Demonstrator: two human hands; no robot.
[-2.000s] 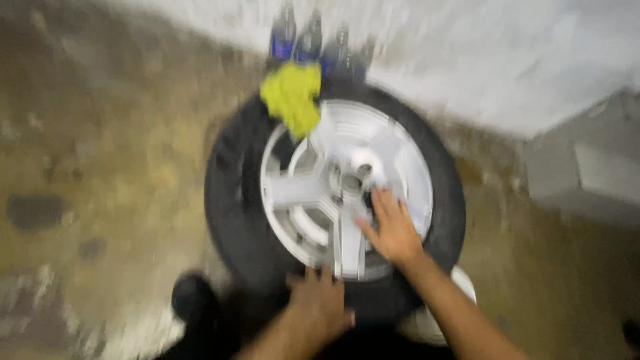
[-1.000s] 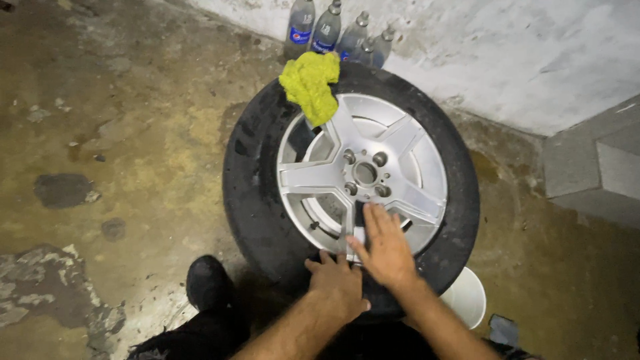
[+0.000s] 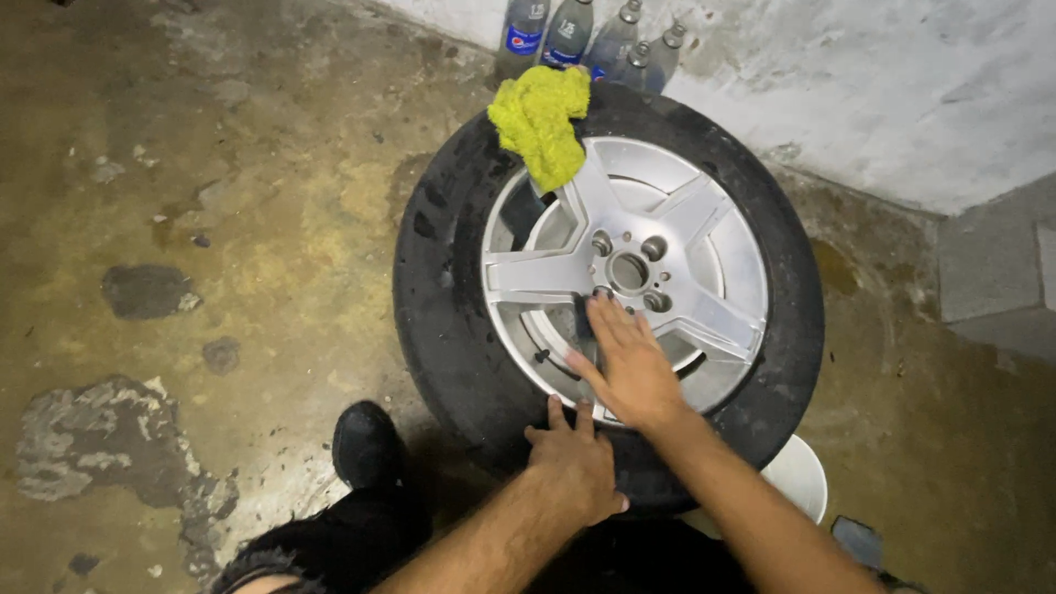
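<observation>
An alloy wheel rim (image 3: 577, 276) with five spokes sits inside a black tire (image 3: 445, 305), face up. My right hand (image 3: 631, 375) lies nearly flat on the spoke nearest me, its fingertips just below the hub. A small dark flat piece (image 3: 583, 318) shows beside and partly under its index finger; its material cannot be told. My left hand (image 3: 573, 462) rests on the tire's near sidewall, fingers spread, with two fingertips at the rim's edge. It holds nothing. A yellow-green microfiber cloth (image 3: 540, 124) drapes over the far left of the tire and onto the rim.
Several plastic bottles (image 3: 565, 33) stand against the white wall (image 3: 841, 91) behind the tire. A white bucket (image 3: 800, 478) shows under the tire at the lower right, near a small grey piece (image 3: 858, 540) on the floor. My black shoe (image 3: 367, 445) is left of the tire. A grey block (image 3: 990, 256) juts out at the right.
My right hand was nearer the hub two seconds ago, then moved down the near spoke and is now slightly back toward the hub. My left hand stays at the tire's near side.
</observation>
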